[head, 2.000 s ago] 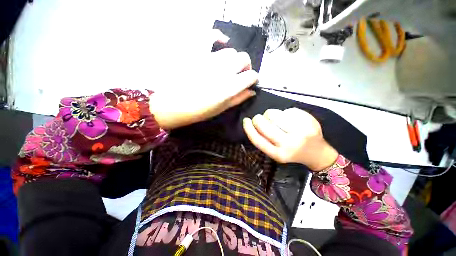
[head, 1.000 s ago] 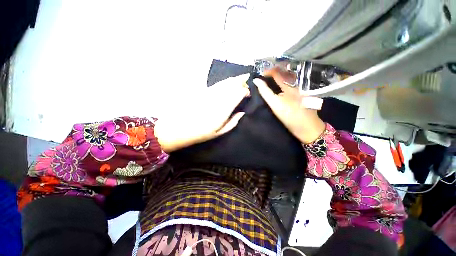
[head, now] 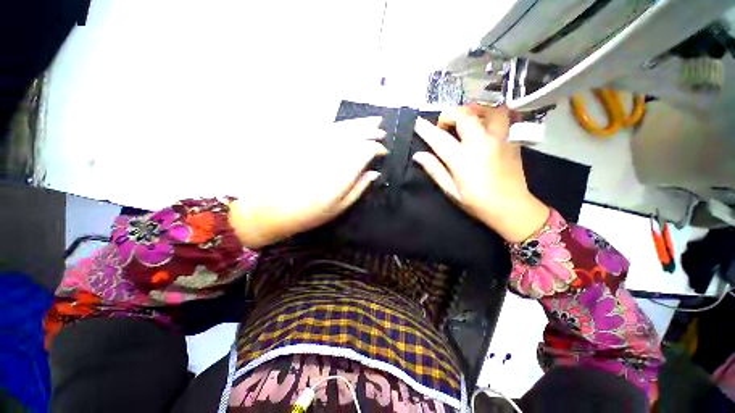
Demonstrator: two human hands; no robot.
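Note:
A black cut panel (head: 451,218) lies over the front edge of the table and hangs onto my lap. A narrow black strip (head: 400,145) runs up its middle, with a pale stitch line beside it. My left hand (head: 322,177) lies on the panel left of the strip, fingers spread; it is overexposed. My right hand (head: 475,157) presses on the cloth right of the strip with its fingertips. The machine's needle area (head: 451,85) is just beyond the cloth's far edge; the needle cannot be made out.
The white machine head (head: 596,48) is at the upper right. Yellow-orange scissors (head: 606,113) lie behind the needle area. Orange-red snips (head: 662,242) lie at the right, beside a crumpled black cloth (head: 705,260). A thin white cord hangs on my chest.
The cloth, bunched between my hands a second ago, is now spread flatter with the strip showing. My hands have moved slightly apart. The scissors show again as the view has shifted.

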